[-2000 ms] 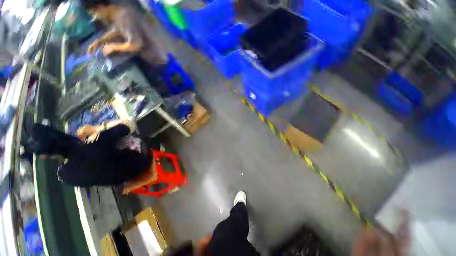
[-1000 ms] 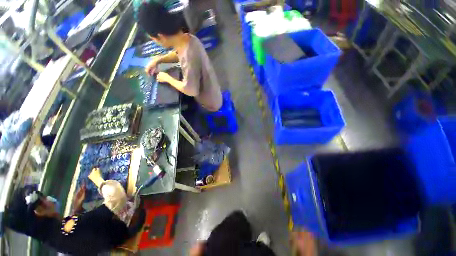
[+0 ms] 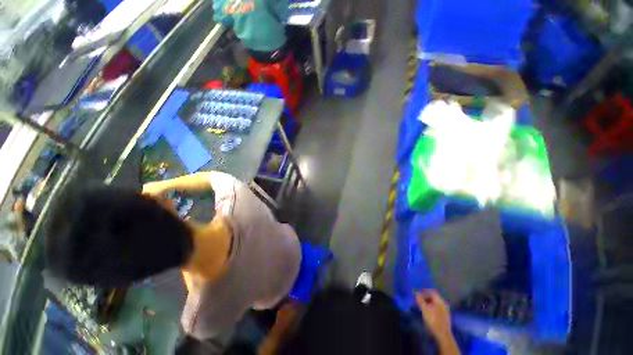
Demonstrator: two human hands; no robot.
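My right hand (image 3: 432, 306) is bare and blurred beside a blue tote at the lower right. Its fingers look loosely bent and nothing shows in it. A blurred skin patch left of my dark clothing looks like my left arm (image 3: 281, 327); its fingers cannot be made out. The blue tote (image 3: 553, 277) holds a tilted grey board (image 3: 466, 253) and dark rows of small parts (image 3: 496, 306). A bright white bundle (image 3: 479, 156) and green material (image 3: 421, 177) lie just beyond.
A person in a pinkish-grey shirt (image 3: 253, 256) sits at the bench at left. Rows of pale housings (image 3: 225, 111) and blue strips (image 3: 182, 139) lie there. Another person in green (image 3: 257, 24) is farther up. Yellow-black tape (image 3: 390, 215) runs along the aisle beside the totes.
The view has moved forward along the aisle. The person in the pinkish-grey shirt is now much nearer, and the red stool and black-topped tote have left the view. My right hand shows more clearly.
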